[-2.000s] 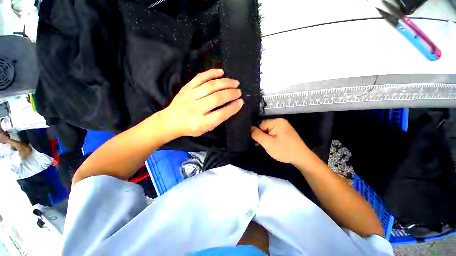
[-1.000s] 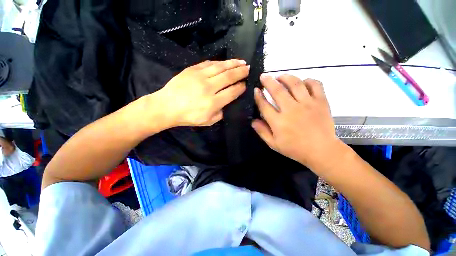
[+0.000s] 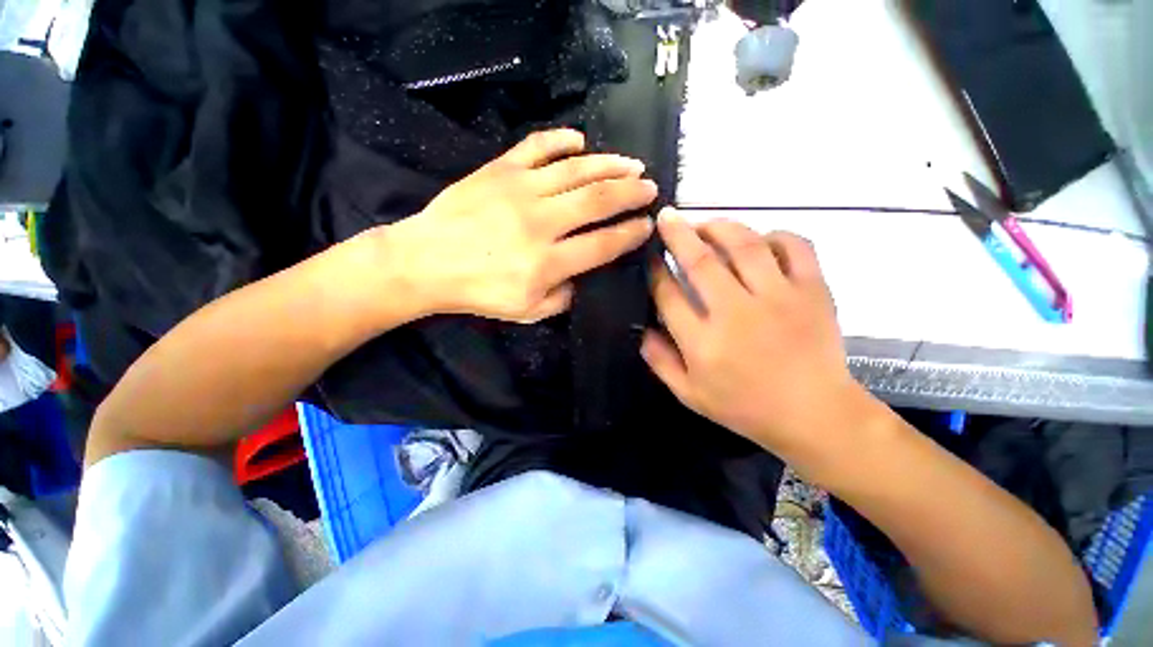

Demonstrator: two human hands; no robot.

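The black garment [image 3: 392,164] lies over the table's left part and hangs toward my lap. Its band [image 3: 607,367] runs from the presser foot area [image 3: 666,51] at the top down to my lap. My left hand [image 3: 537,234] lies flat on the cloth, fingertips on the band's right part. My right hand [image 3: 746,316] is at the band's right edge, thumb and fingertips on the edge, with the cloth between them. A pale zipper-like line [image 3: 464,75] shows on the cloth. The needle tip is too small to make out.
Thread snips [image 3: 1018,253] with pink and light-blue handles lie on the white table [image 3: 872,152] at right. A black phone-like rectangle [image 3: 1030,108] lies behind them. A ruler strip [image 3: 999,379] runs along the front edge. Blue crates [image 3: 360,487] and a red container [image 3: 272,453] are below.
Over two seconds my right hand has moved up from the band's lower part to beside my left fingertips, and its fingers have spread. The head view has shifted, showing more of the table.
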